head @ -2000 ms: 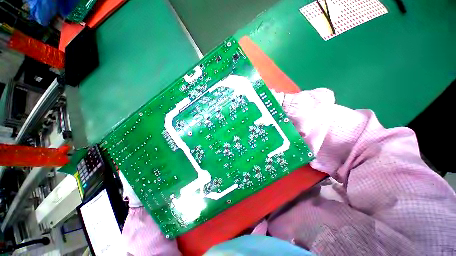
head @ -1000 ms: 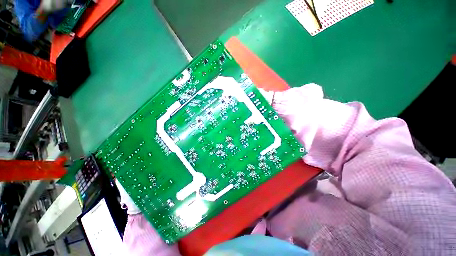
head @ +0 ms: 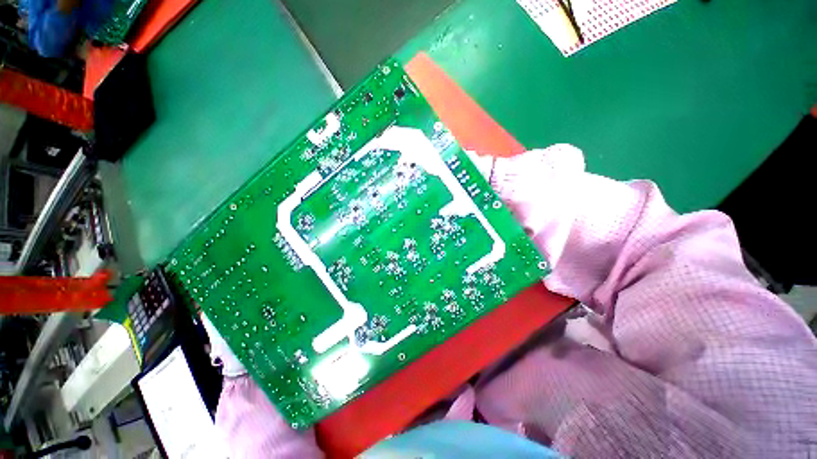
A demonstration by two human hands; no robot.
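Note:
A large green circuit board (head: 358, 242) is held solder side up, tilted across the middle of the view, with a broad silvery-white angular track. My left hand (head: 221, 351), in a white glove, is at the board's lower left edge, mostly hidden under it. My right hand (head: 488, 167), also in white, is at the right edge, with its fingers hidden behind the board. The board is above a red-orange pad (head: 448, 359), which shows below it and at its upper right.
A dotted white card (head: 609, 20) with a thin dark tool (head: 570, 20) lies at the top right. At the left are a calculator (head: 150, 309), a paper in a black frame (head: 179, 403), a black block (head: 125, 106) and red-wrapped rails (head: 54, 293). A blue-gloved hand (head: 55, 27) shows top left.
The board and the bench items sit a little further left in view than two seconds ago. The blue-gloved hand at the top left shows more. Both my hands stay at the board's edges.

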